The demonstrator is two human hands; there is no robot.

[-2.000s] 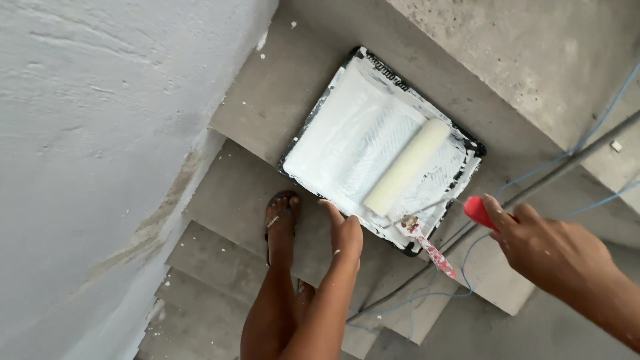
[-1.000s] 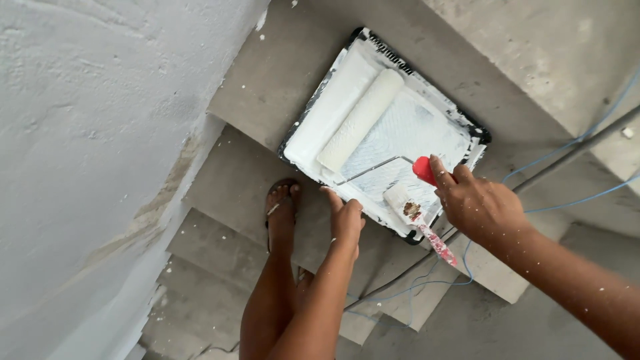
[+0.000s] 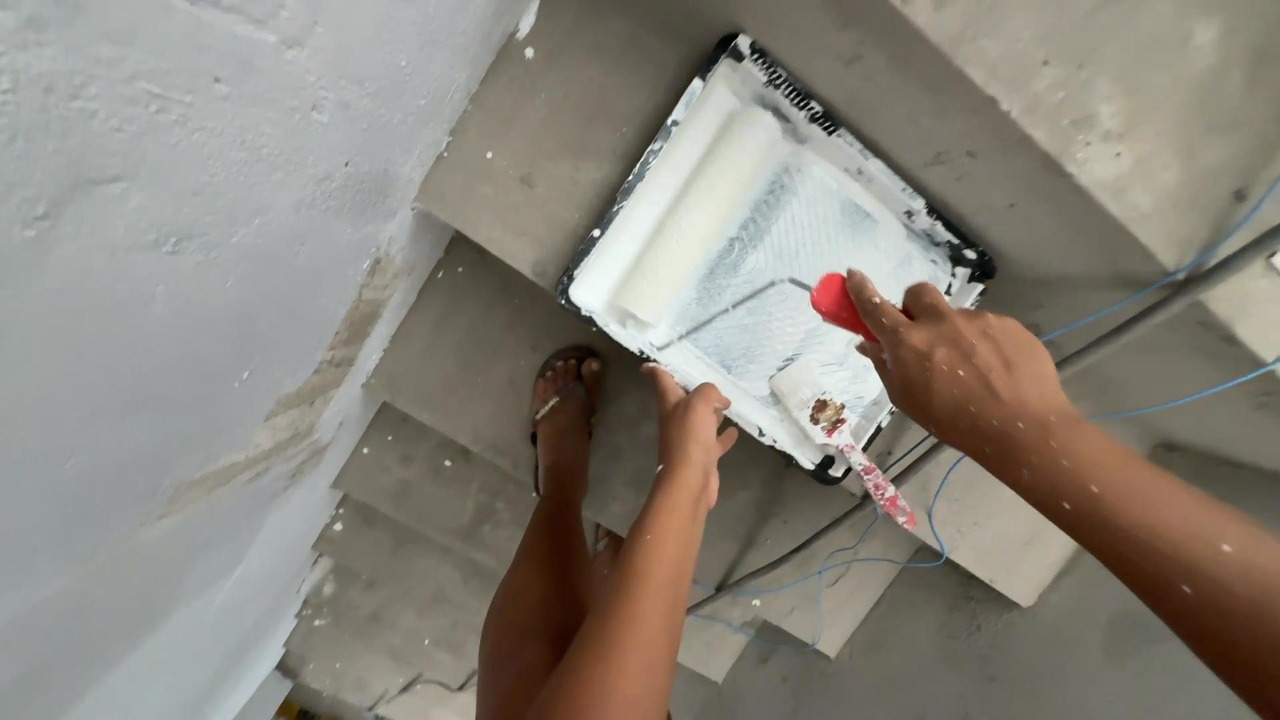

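A black paint tray (image 3: 765,415), coated in white paint, sits on a concrete stair step. My right hand (image 3: 950,365) grips the red handle of a paint roller (image 3: 702,215), whose white sleeve lies along the tray's left side. Along the tray's near edge rests my left hand (image 3: 690,420), fingers spread at the rim; whether it pinches the rim cannot be told. A paintbrush (image 3: 878,487) with a paint-spattered red and white handle leans over the tray's lower right rim, its bristles inside the tray.
Concrete steps (image 3: 430,480) descend toward the bottom of the view. A painted wall (image 3: 200,250) with a bare patch runs along the left. A dark hose or cable (image 3: 1180,300) and thin blue wires (image 3: 1160,408) cross the steps at right. My sandalled foot (image 3: 565,400) stands below the tray.
The roller has moved left across the tray, from its right part to the left side. My right hand has moved left with it. The left hand remains at the near rim.
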